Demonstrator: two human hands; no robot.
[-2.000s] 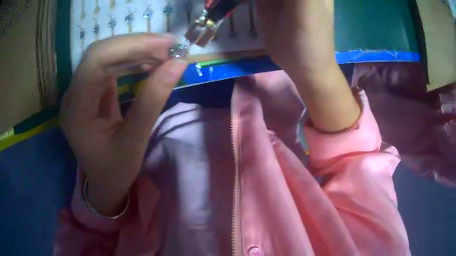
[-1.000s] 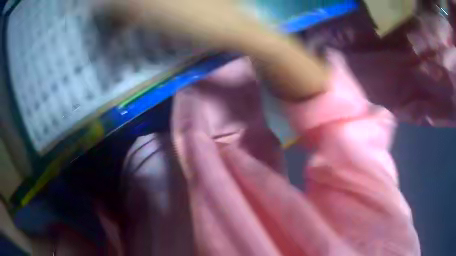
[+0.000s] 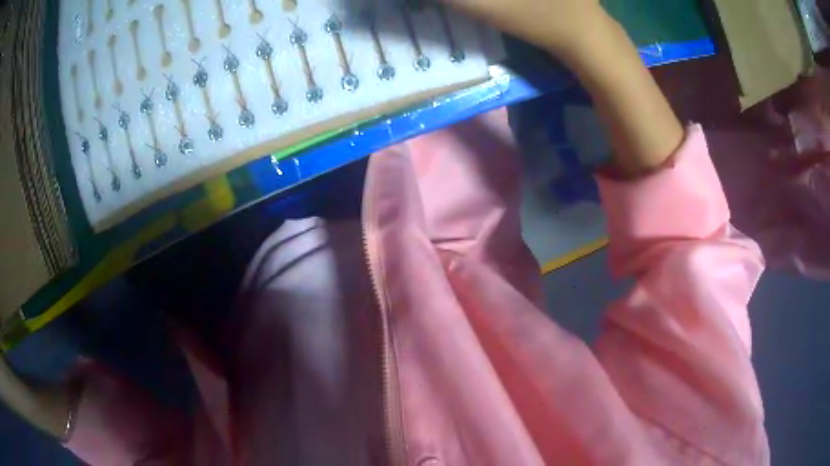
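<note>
A white foam board [image 3: 273, 150] lies tilted in view at the upper left, with rows of small metal pieces [image 3: 315, 94] on it, thin tan or dark stems with round bluish glinting ends. My right hand [image 3: 532, 20] reaches over the right part of the board at the top edge. Its fingers are cut off or in shadow, so what they hold cannot be told. My left hand is out of the picture. Only the left wrist with a thin bracelet shows at the lower left edge.
Stacked brown cardboard sheets [image 3: 32, 155] stand at the left. Another brown sheet [image 3: 760, 45] is at the upper right. Blue tape [image 3: 318, 164] and yellow tape [image 3: 68, 296] run along the bench's front edge over a green mat [image 3: 660, 20]. A pink sleeve of another person shows at the far right.
My left hand, which pinched a glinting piece, has dropped away to the lower left and out of view. The plier-like tool no longer shows. The view has shifted, showing more of the board.
</note>
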